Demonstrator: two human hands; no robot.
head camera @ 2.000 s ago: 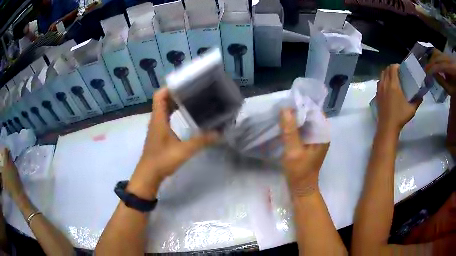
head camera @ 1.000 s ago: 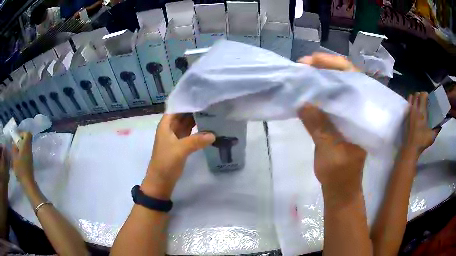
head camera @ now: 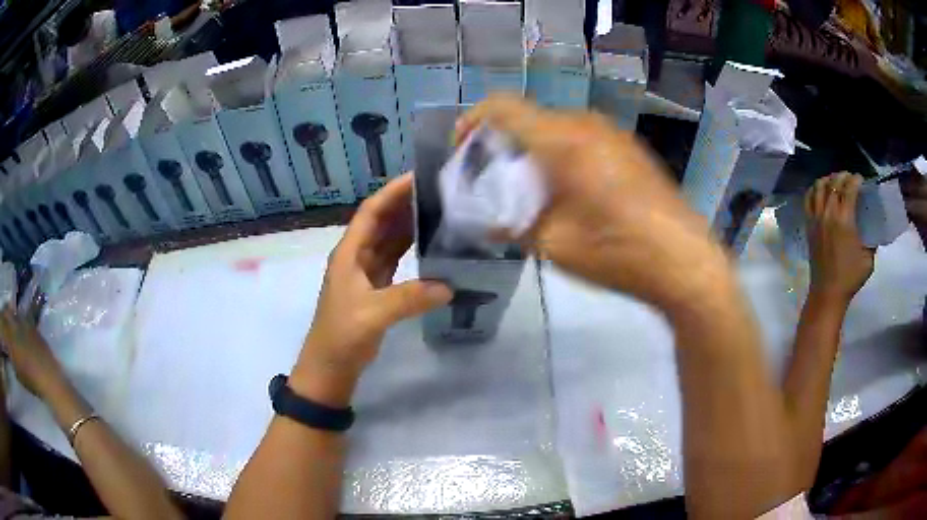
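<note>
A pale blue-grey retail box (head camera: 470,315) stands upright on the white bench in front of me, a dark appliance printed on its front and its top open. My left hand (head camera: 371,279) grips the box by its left side, thumb across the front. My right hand (head camera: 600,203), blurred, holds the upper end of the bagged appliance (head camera: 490,198) at the box's opening. The bag is milky white and bunched; its lower part is hidden in the box.
A long row of open boxes (head camera: 310,147) stands along the bench's far edge. An open box with white bag material (head camera: 762,137) stands at right. Another person's hand (head camera: 842,239) holds a pale box at right. At left are another person's arm (head camera: 61,391) and clear bags (head camera: 86,300).
The box now stands upright in my left hand. My right hand has swung the bagged appliance from lying across above the box to its opening, with the lower part inside.
</note>
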